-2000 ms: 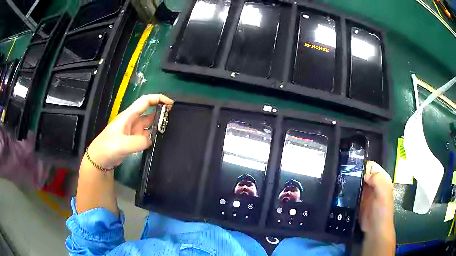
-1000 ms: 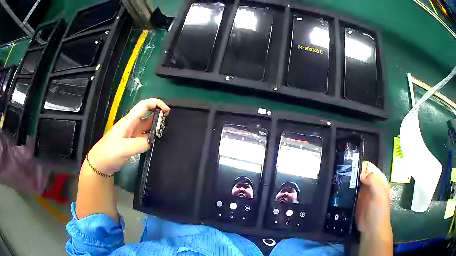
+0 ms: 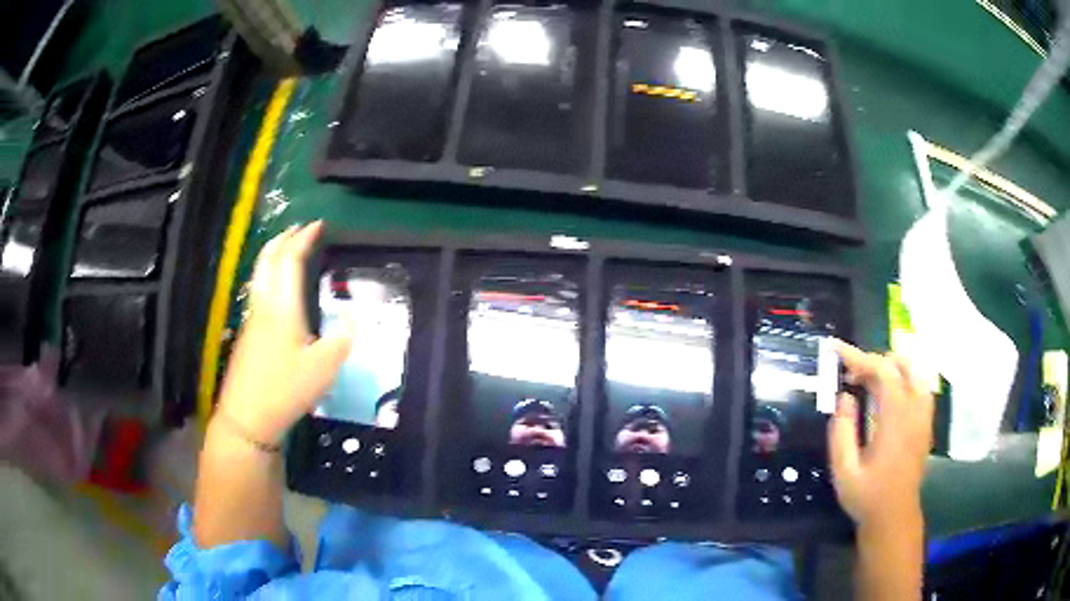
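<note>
A black foam tray (image 3: 444, 387) in front of me holds several smartphones with lit camera pictures. My left hand (image 3: 272, 352) is at the left edge of the leftmost smartphone (image 3: 364, 364), its thumb over the screen. My right hand (image 3: 882, 429) has its fingers at the right edge of the rightmost smartphone (image 3: 789, 405). Both outer phones are in or just over their slots; whether they lie fully flat is unclear. The two middle smartphones (image 3: 525, 376) (image 3: 659, 376) lie in their slots. Front-camera pictures with a capped head and ceiling lights show on the screens.
A second phone tray (image 3: 587, 188) lies behind, one phone showing yellow text (image 3: 665, 92). More phone trays (image 3: 170, 282) stand at left beyond yellow line tape (image 3: 249, 223). A white label roll strip (image 3: 953, 340) curls at right. A pinkish sleeve (image 3: 41, 411) shows at far left.
The leftmost phone was upright on edge in my left hand and now faces up over its slot. The rightmost phone has turned flatter. The view has shifted, so the trays appear further left.
</note>
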